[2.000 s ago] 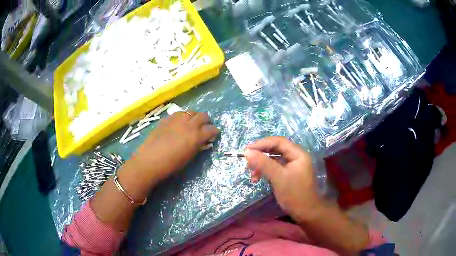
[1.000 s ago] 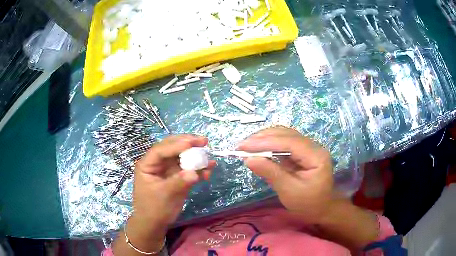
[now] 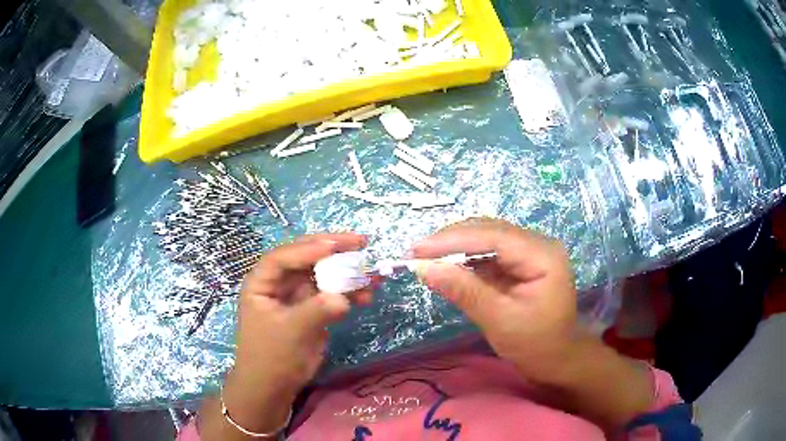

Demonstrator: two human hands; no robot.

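Observation:
My left hand (image 3: 297, 297) holds a rounded white head (image 3: 343, 272) between thumb and fingers, at the centre of the view. My right hand (image 3: 504, 288) pinches a thin rod with a white sleeve (image 3: 444, 261) around it. The rod's bare end sticks out to the right of the sleeve. The sleeve side points left at the head; a short white part shows at the joint, and I cannot tell how deep the rod sits. Both hands are just above the plastic sheet.
A yellow tray (image 3: 327, 108) of white parts stands at the back. A rod pile (image 3: 211, 237) lies at left, a dark flat rectangle (image 3: 96, 172) beyond it. Loose sleeves (image 3: 414, 177), a loose head (image 3: 397, 123) and a white card (image 3: 534, 96) lie ahead; clear trays (image 3: 681, 164) are at right.
Since the earliest frame, my left hand has come back from the loose parts with a head. Since one second ago, head and rod are closer together and the head has turned slightly.

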